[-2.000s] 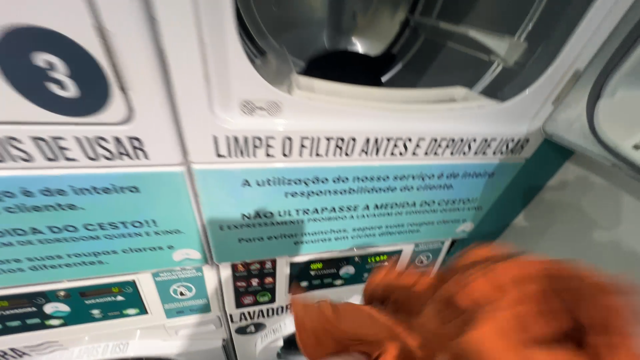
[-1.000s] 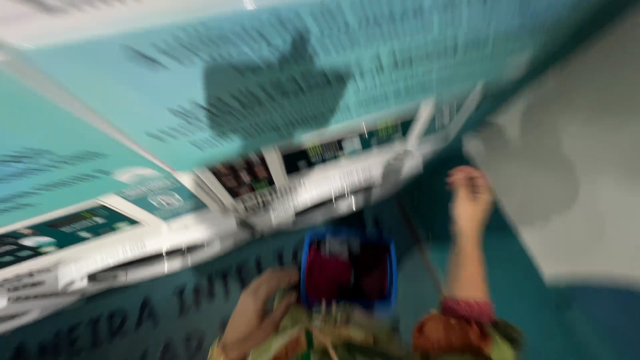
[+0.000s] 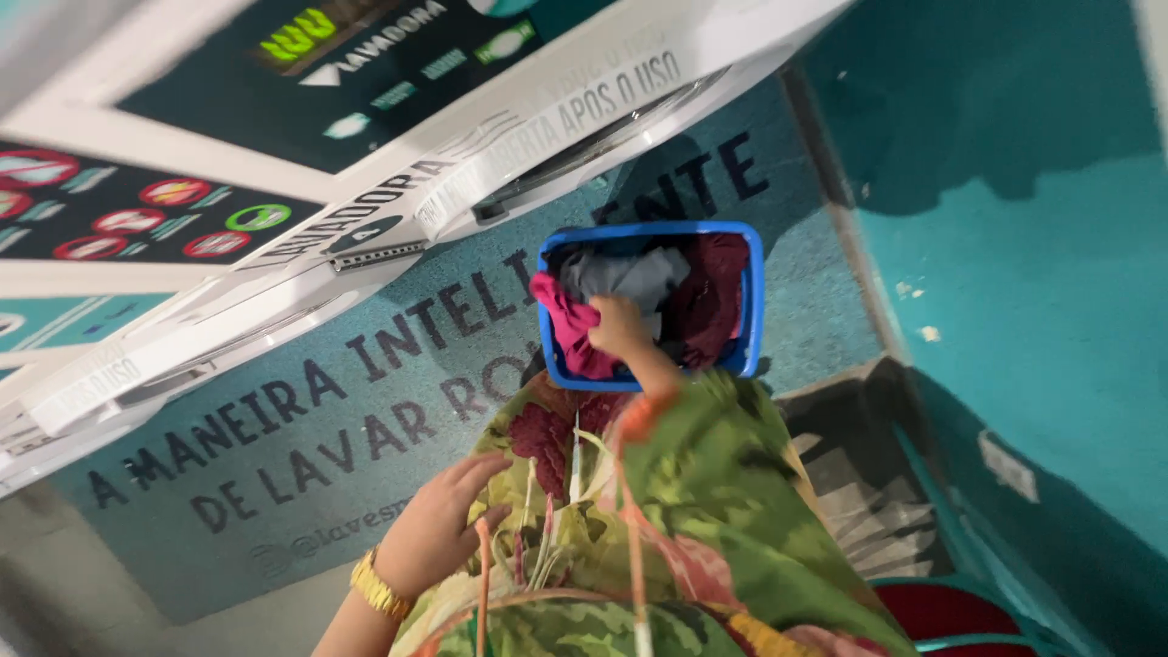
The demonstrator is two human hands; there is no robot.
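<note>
A blue plastic basket (image 3: 756,301) on the floor holds dark maroon clothing (image 3: 716,292), a grey garment (image 3: 630,274) and a bright pink garment (image 3: 570,324). My right hand (image 3: 620,327) reaches into the basket, its fingers bent at the edge of the pink garment; whether they grip it is hidden. Lower left, my left hand (image 3: 443,525), with a gold watch or bracelet at the wrist, is held in front of my patterned clothing, fingers apart and holding nothing.
White washing machines (image 3: 547,146) with control panels line the left side. A large floor mat (image 3: 365,429) bears lettering. On the right runs a teal wall (image 3: 1031,274). A red seat with a teal frame (image 3: 949,611) stands at the lower right.
My right hand has moved from out at the right into the basket. Orange cloth seen low in front of the machines two seconds ago no longer shows there. The view has tilted down.
</note>
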